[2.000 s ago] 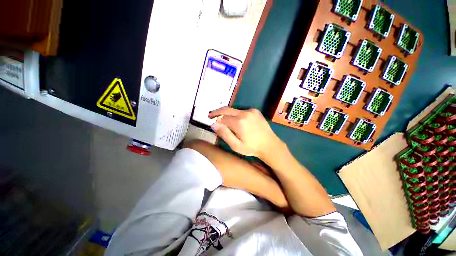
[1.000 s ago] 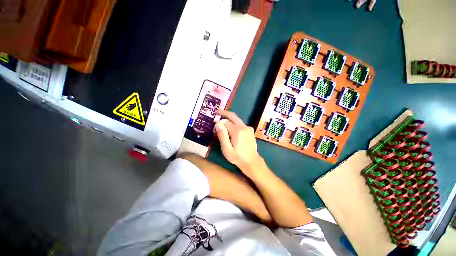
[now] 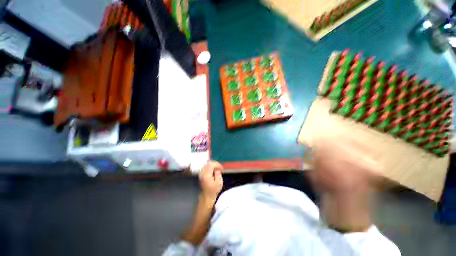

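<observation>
The soldering fixture (image 3: 254, 89) lies on the green mat in front of me, with green boards in its pockets. The smartphone (image 3: 199, 142) lies on the white ledge to its left, its screen pinkish. My left hand (image 3: 211, 177) is at the front edge just below the phone, fingers curled, nothing visible in them. My right hand (image 3: 342, 172) is strongly blurred over the near part of the cardboard sheet (image 3: 320, 122); its fingers and any held thing cannot be made out. Board assemblies with red parts (image 3: 390, 100) stand in dense rows on the cardboard.
The white benchtop machine (image 3: 177, 115) stands at the left, with orange-brown spare fixtures (image 3: 95, 80) on its bed and a red knob (image 3: 163, 163) on its front. Another cardboard sheet (image 3: 295, 15) with a row of assemblies lies at the far side. The bench's reddish edge (image 3: 260, 165) runs before me.
My right hand has left the phone and moved right over the cardboard. My arms are no longer crossed; my left hand now shows at the edge. The view has turned and shifted.
</observation>
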